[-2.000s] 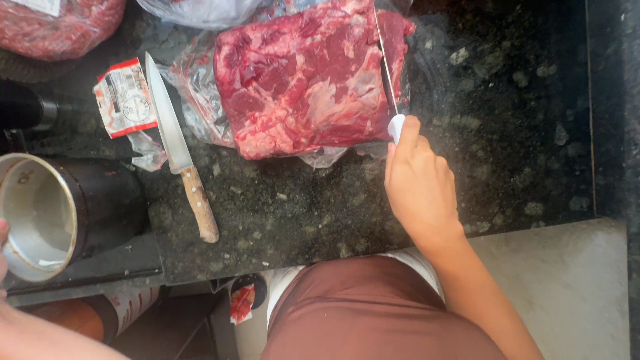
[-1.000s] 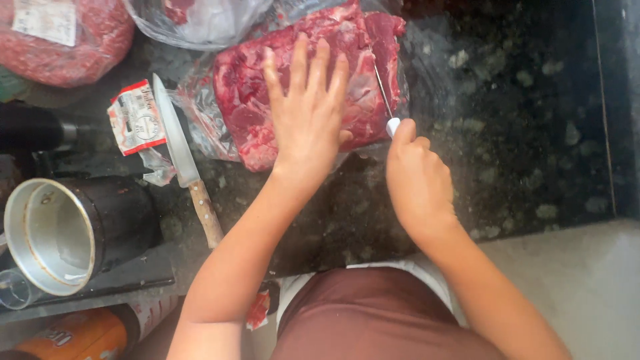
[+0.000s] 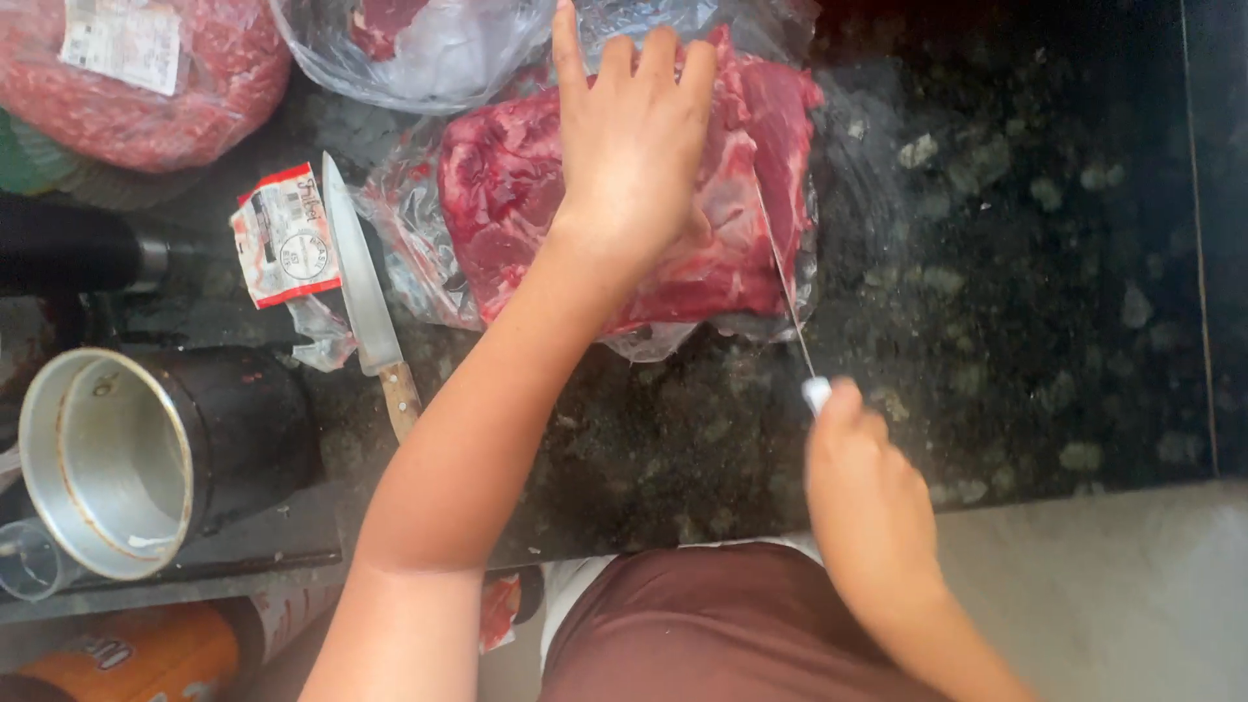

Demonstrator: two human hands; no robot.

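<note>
A large slab of raw red meat [image 3: 497,195] lies on clear plastic wrap [image 3: 419,253] on the dark granite countertop [image 3: 1024,292]. My left hand [image 3: 634,146] presses on its top, partly bent, with the index finger or thumb stretched toward the far side; it grips no tool. My right hand [image 3: 868,478] is closed around the white handle of a thin-bladed knife [image 3: 795,322]. The blade sits in a cut near the meat's right side, with a slice [image 3: 785,146] leaning to the right of it. The blade's far end is hidden in the meat.
A second knife with a wooden handle [image 3: 398,395] lies left of the meat, beside a red-edged printed label [image 3: 288,234]. Bagged ground meat [image 3: 214,88] and another plastic bag [image 3: 429,58] are at the upper left. A metal pot [image 3: 107,463] lies on its side near a clear cup [image 3: 34,561].
My left hand, low at the left edge two seconds ago, has come onto the meat. My right hand has kept hold of the knife, and the slice at the right now stands farther apart.
</note>
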